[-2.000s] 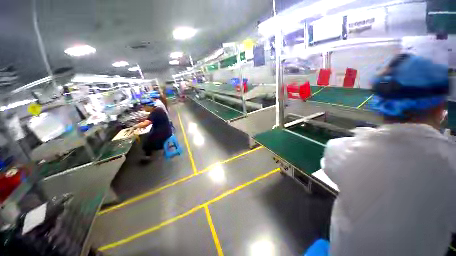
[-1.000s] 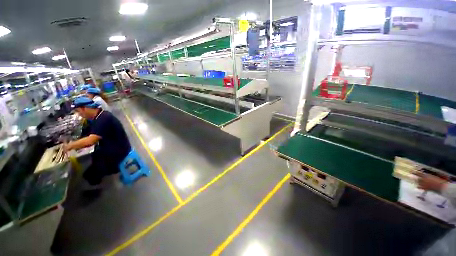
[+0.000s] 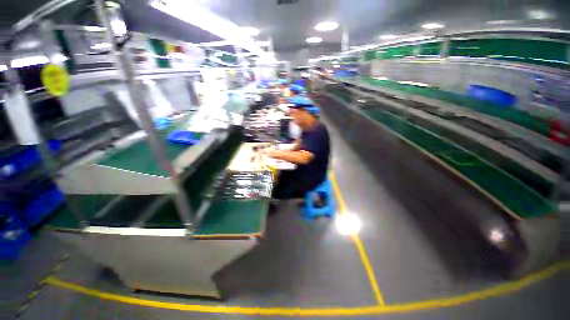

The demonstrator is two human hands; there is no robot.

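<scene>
Neither of my hands is in the picture. Nearest in front of me is the end of a green-topped bench (image 3: pixel 228 217) with grey side panels. Dark, shiny items (image 3: pixel 242 185) lie on it, too blurred to name. Farther along, a cream tray or board (image 3: pixel 247 157) lies on the bench under the hands of a seated person.
The person (image 3: pixel 315 147) wears a dark shirt and blue cap and sits on a blue stool (image 3: pixel 319 201). Yellow floor lines (image 3: pixel 359 245) mark the aisle. A long green bench (image 3: pixel 431 145) runs along the right. Blue bins (image 3: pixel 40 203) stand at the left.
The view has swung left and is nearer the left bench row. The seated person now shows near the middle. The right-hand bench with another person's hand has left the picture.
</scene>
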